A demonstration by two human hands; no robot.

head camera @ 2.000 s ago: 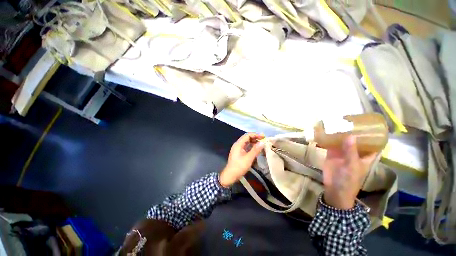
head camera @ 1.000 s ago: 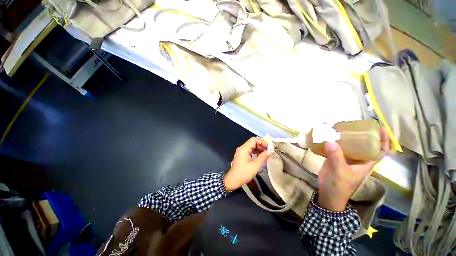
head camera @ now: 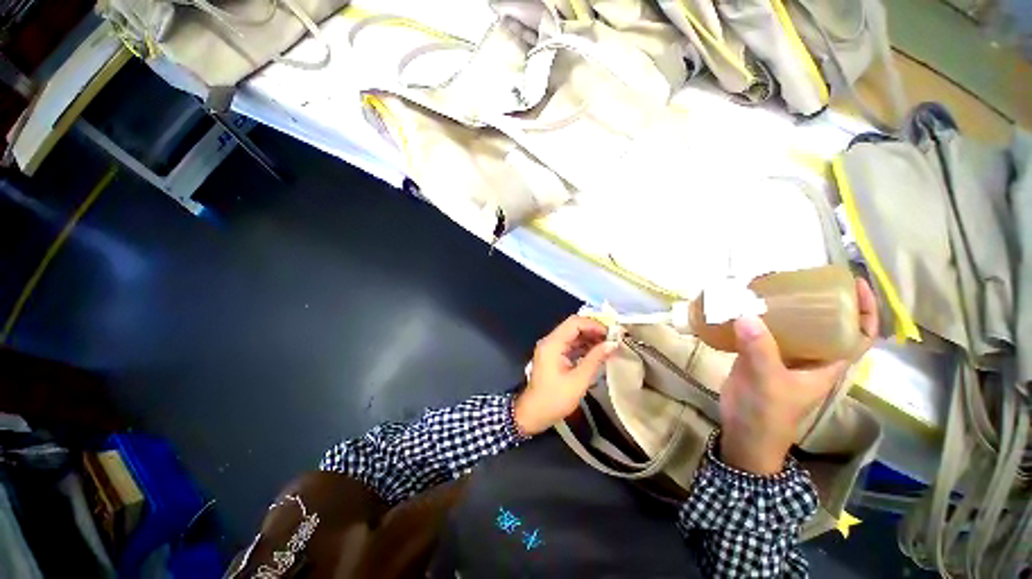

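A beige tote bag (head camera: 656, 398) lies in my lap against the table edge, its mouth facing up and a strap loop hanging towards me. My left hand (head camera: 566, 371) pinches the corner of the bag mouth, where a small pale tab shows between finger and thumb. My right hand (head camera: 781, 385) is closed around a translucent amber-tan glue bottle (head camera: 806, 314) with a white label. The bottle lies nearly level and its pale narrow nozzle points left, its tip at the pinched corner. Whether glue is coming out cannot be seen.
The white table (head camera: 679, 215) runs diagonally ahead. One bag (head camera: 481, 164) lies at its near edge, more bags with yellow edges along the back. A bag pile (head camera: 917, 226) at the right has hanging straps. A blue bin (head camera: 158, 498) stands on the floor, lower left.
Since the earliest frame the view has shifted and the bottle has turned more level in my right hand, the thumb now near its label. My left hand still pinches the bag corner.
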